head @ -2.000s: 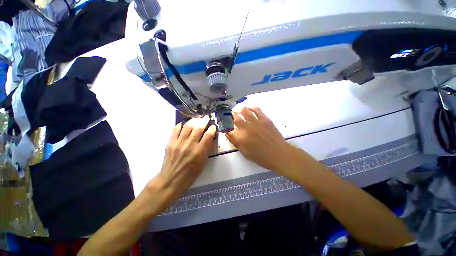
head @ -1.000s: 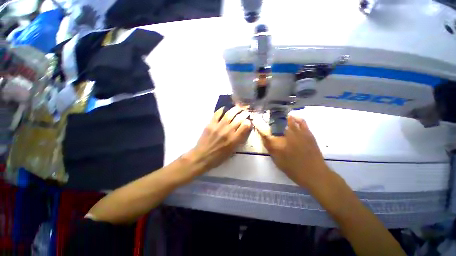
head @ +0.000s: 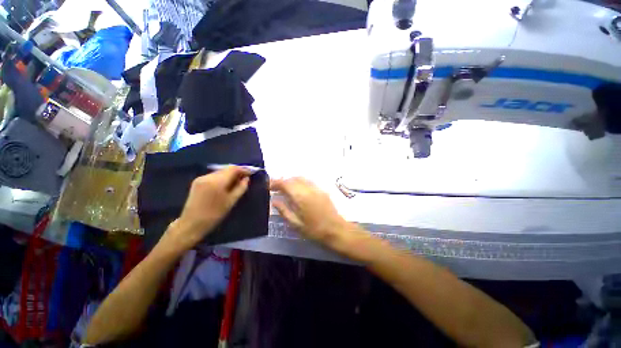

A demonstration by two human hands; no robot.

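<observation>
A black cut piece (head: 163, 194) lies flat left of the sewing machine, with a thin pale strip (head: 228, 167) along its upper part. My left hand (head: 214, 197) is over the piece, thumb and fingertips pinched on black fabric near the strip. My right hand (head: 306, 207) is at the piece's right edge with fingers apart; I see nothing held in it. The presser foot area (head: 391, 126) of the white machine (head: 463, 88) has no hand at it. What lies under my left fingers is hidden.
A folded black heap (head: 214, 98) with white strips lies behind the piece. Black cloth (head: 272, 24) lies farther back. A curved metallic shape (head: 346, 188) is on the bed. A ruler strip (head: 436, 246) runs along the front edge. Shiny yellowish plastic (head: 112, 183) lies at left.
Both hands have left the needle area and moved left to the flat black piece. The small black fabric at the needle no longer shows there. The view has shifted left.
</observation>
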